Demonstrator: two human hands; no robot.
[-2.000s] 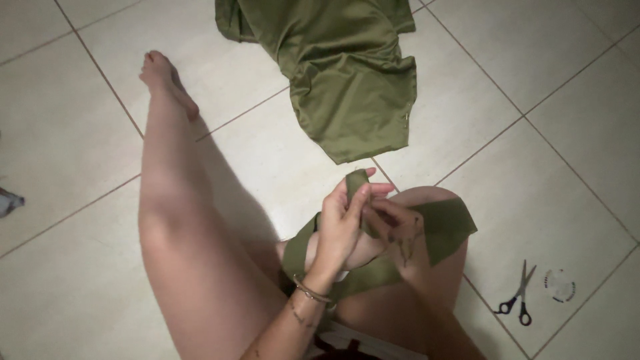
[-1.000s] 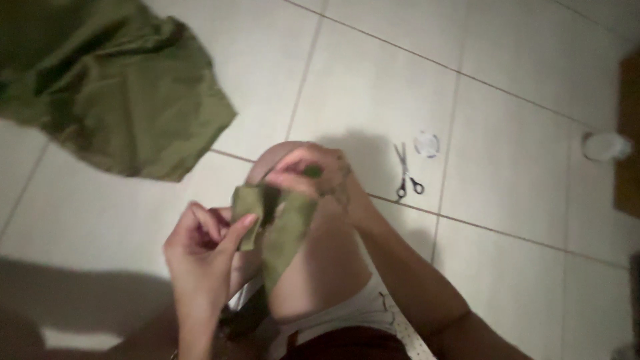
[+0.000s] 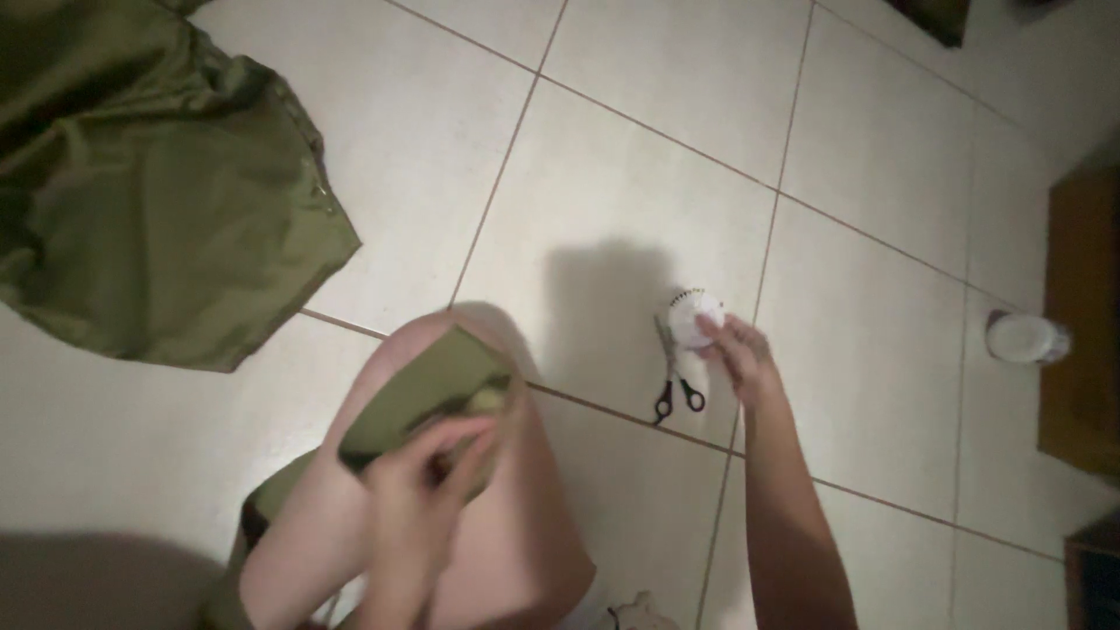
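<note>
My left hand (image 3: 429, 472) pinches a green fabric strip (image 3: 420, 385) that lies over my bent knee. Out to the right, my right hand (image 3: 739, 350) has its fingers on a round white disc of pins (image 3: 696, 317), with pin heads along its rim. Scissors with black handles (image 3: 669, 376) lie on the floor just beside the disc, their blades slightly apart. A large piece of green satiny fabric (image 3: 166, 219) is spread on the floor at the upper left, apart from both hands.
Pale floor tiles (image 3: 647, 192) with dark grout lines surround my legs. At the right edge stand a whitish, blurred container (image 3: 1025, 339) and a brown wooden piece of furniture (image 3: 1081, 324). A dark object (image 3: 936, 17) shows at the top right.
My right hand has left the green strip and reached out to the pin disc on the floor. My left hand keeps hold of the strip. The view has turned and shifted.
</note>
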